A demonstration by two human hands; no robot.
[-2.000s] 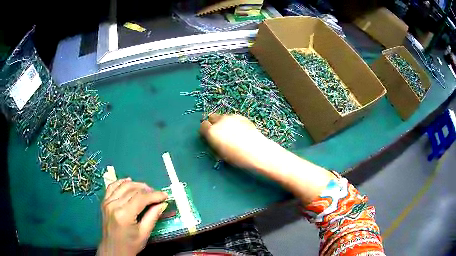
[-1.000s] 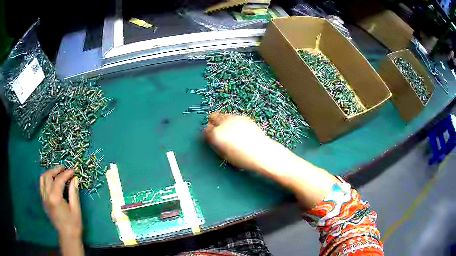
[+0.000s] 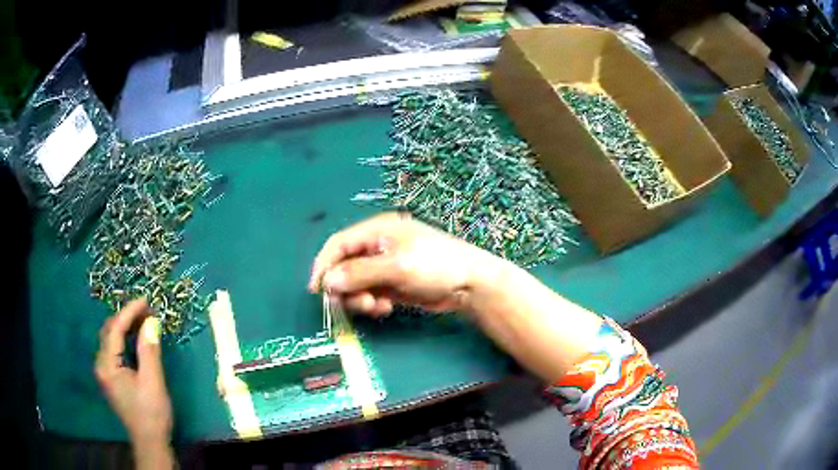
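A green circuit board (image 3: 292, 404) lies at the table's near edge between two cream taped strips (image 3: 226, 353). A narrow dark strip (image 3: 285, 367) stands across it, with a dark red block (image 3: 322, 381) on the near part. My right hand (image 3: 386, 266) is above the board's far right corner, thumb and fingers pinched on a small component; its thin leads (image 3: 328, 314) point down, its body is hidden by the fingers. My left hand (image 3: 135, 367) is at the near end of the left component pile (image 3: 147, 229), thumb and fingers apart; whether it holds a part is unclear.
A larger component pile (image 3: 469, 174) lies behind and right of my right hand. A large open cardboard box (image 3: 634, 216) stands right of it, with a smaller box (image 3: 758, 174) beyond. A labelled plastic bag (image 3: 69, 156) is at far left; a metal frame (image 3: 349, 81) runs behind.
My right hand has moved left from the larger pile to above the board, with leads now showing below its fingers. My left hand left the board and is now at the left pile.
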